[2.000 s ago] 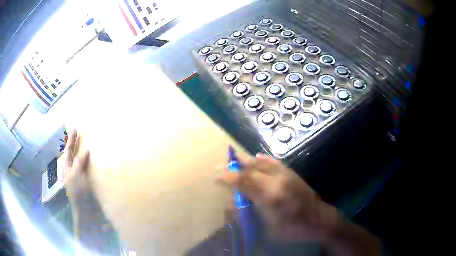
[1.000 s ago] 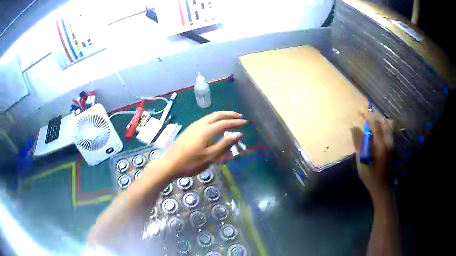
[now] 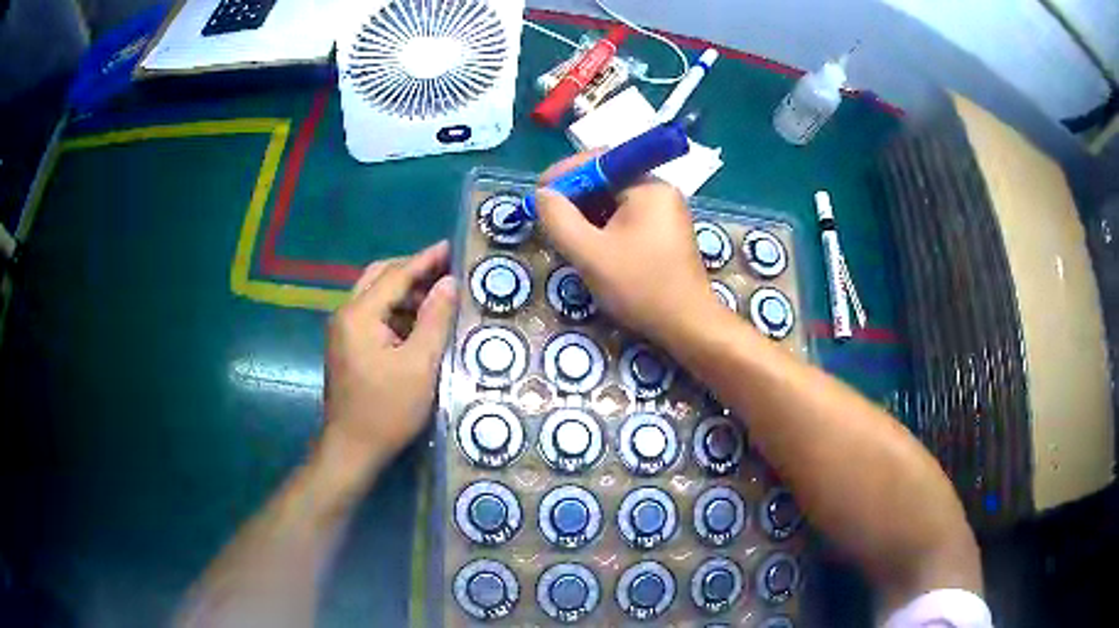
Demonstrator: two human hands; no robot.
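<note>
A clear blister tray (image 3: 536, 471) lies on the green mat in front of me, with a round component (image 3: 571, 363) in each visible pocket. My right hand (image 3: 632, 245) holds the blue marker pen (image 3: 607, 169), its tip at the component in the tray's far left pocket. My right hand and forearm hide some pockets at the far and right side. My left hand (image 3: 390, 350) rests at the tray's left edge, fingertips against it, thumb and forefinger apart. Whether it grips the edge is hard to tell.
A white fan (image 3: 430, 76) stands behind the tray, with a red tool (image 3: 582, 77), paper slips (image 3: 614, 122) and a white pen (image 3: 688, 86) beside it. A dropper bottle (image 3: 811, 103) stands at the back. A white-barrelled pen (image 3: 834, 264) lies right, before the tray stack (image 3: 955, 307).
The view has turned down and left onto the tray. My right hand has moved from the cardboard-topped stack to the tray's far left component. My left hand has moved to the tray's left edge.
</note>
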